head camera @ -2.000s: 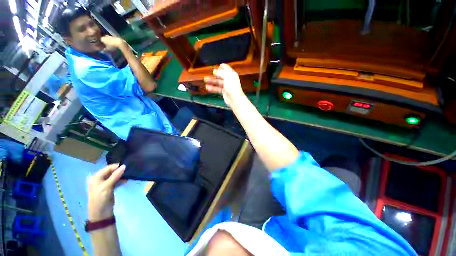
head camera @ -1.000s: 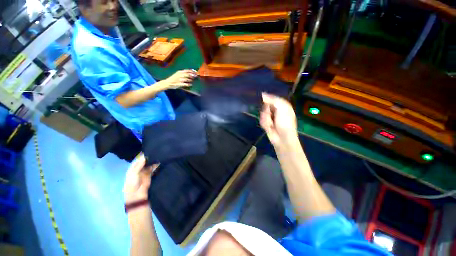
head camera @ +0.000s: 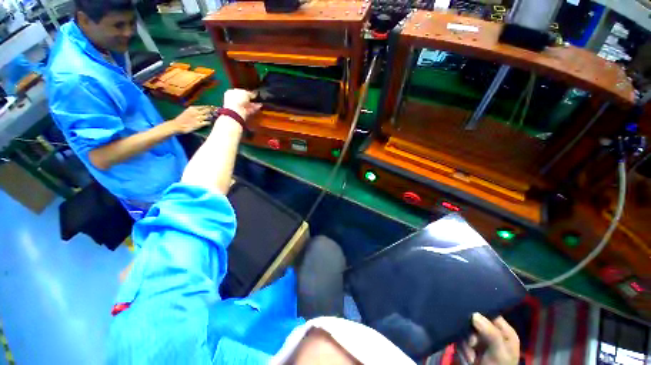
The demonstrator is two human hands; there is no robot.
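My left hand (head camera: 241, 104), with a dark red wristband, reaches to the left press (head camera: 287, 58) and grips the left end of a dark tablet assembly (head camera: 303, 94). That tablet lies in the press opening, between its upper plate and lower bed. My right hand (head camera: 492, 342) holds a second tablet assembly (head camera: 435, 285) by its lower right edge. Its glossy face is up and reflects light, and it is tilted over my lap in front of the bench. Part of my right hand is hidden under it.
A larger press (head camera: 464, 135) stands to the right, with green-lit buttons and a pale hose (head camera: 619, 214). A black-lined carton (head camera: 265, 235) is below my left arm. Red-lined trays (head camera: 560, 328) are low right. A co-worker (head camera: 107, 107) stands left, hand near the left press.
My left hand has moved from above the carton to the left press. My right hand has come back from the press area to the lower right with a glossy tablet. The view has shifted.
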